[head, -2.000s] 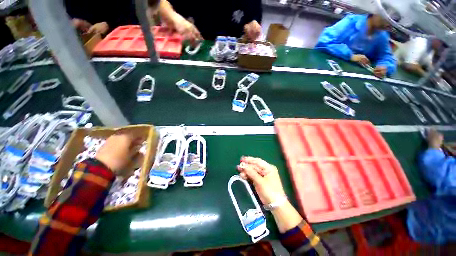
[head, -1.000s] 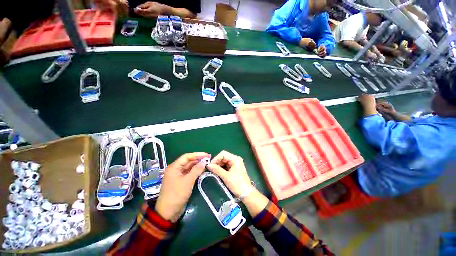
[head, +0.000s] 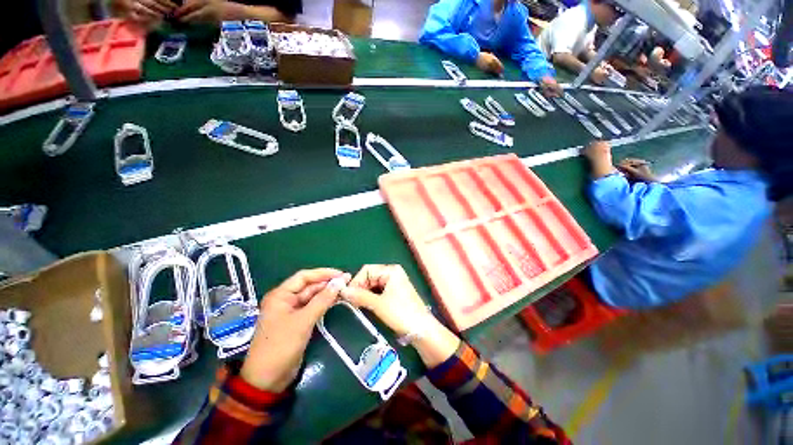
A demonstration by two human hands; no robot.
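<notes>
A white oval frame (head: 369, 355) with a blue band at its wide end lies under my hands near the bench's front edge. My left hand (head: 294, 317) and my right hand (head: 389, 300) meet at the frame's narrow end. Their fingertips pinch a small white fitting (head: 340, 284) between them. The fingers hide most of the fitting, and I cannot tell whether it touches the frame. Several stacked frames (head: 163, 320) stand left of my left hand.
A cardboard box (head: 65, 304) of white fittings is at left. A salmon-red compartment tray (head: 489, 233) is at right. Behind is the green conveyor (head: 217, 182) with scattered frames. A person in blue (head: 687, 226) sits at right; others work across the line.
My left hand has come out of the box of fittings and met my right hand over the frame. The view has turned right, so the bench things sit further left.
</notes>
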